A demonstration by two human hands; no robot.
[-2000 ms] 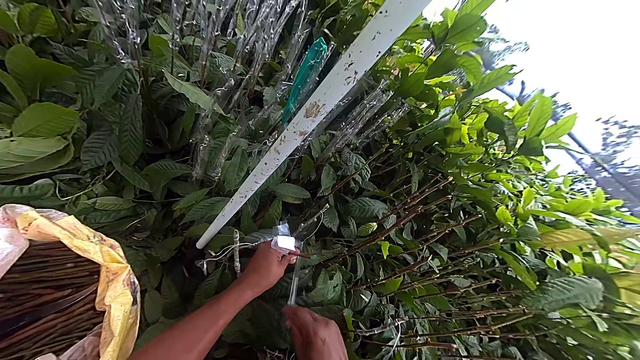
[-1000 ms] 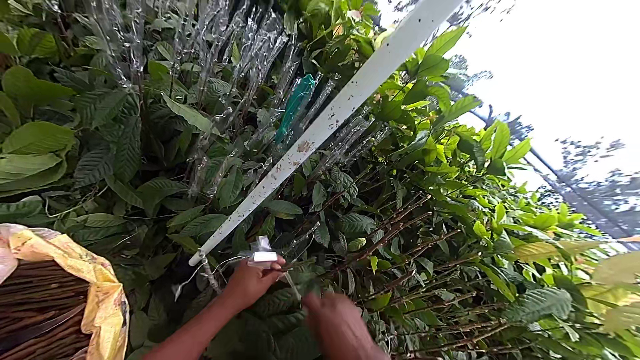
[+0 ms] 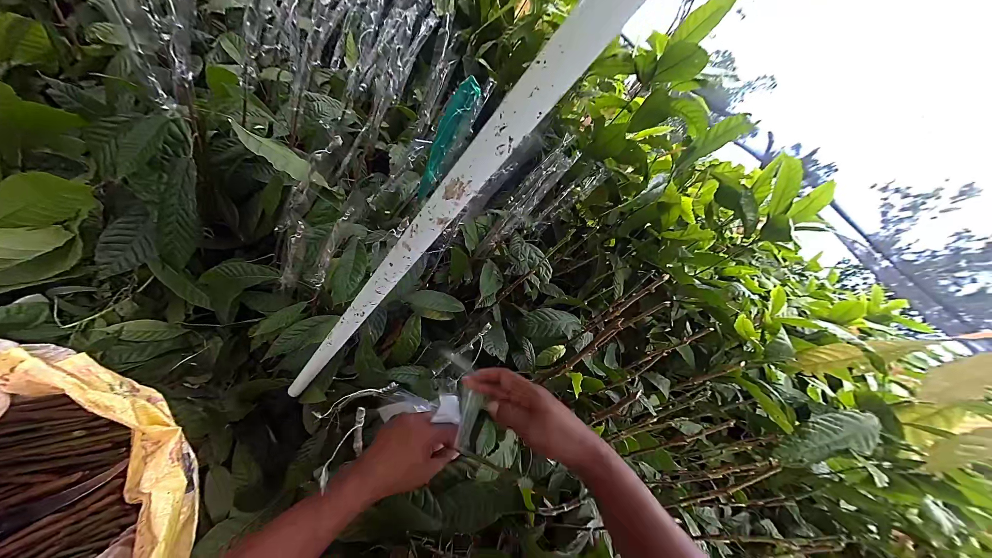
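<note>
My left hand (image 3: 411,456) is closed around a plant stem and a white piece of material (image 3: 446,409), low in the middle of the view. Just right of it, my right hand (image 3: 515,403) has its fingertips on a clear plastic strip or sleeve (image 3: 469,415), which is blurred. White string (image 3: 356,394) hangs beside my left hand. Cut brown stems (image 3: 612,329) rise among the leaves to the right. Clear plastic sleeves (image 3: 387,70) cover stems at the upper left, and a green plastic sleeve (image 3: 451,132) stands beside the white pole.
A dirt-specked white pole (image 3: 465,190) slants across the middle, its lower end near my left hand. At the lower left, an open yellow sack (image 3: 167,465) holds many brown cut sticks (image 3: 62,465). Dense leafy plants (image 3: 829,442) surround my hands.
My right hand has moved up from below my left hand to beside the white piece, and its fingers now meet the clear plastic. My left hand stays at the stem.
</note>
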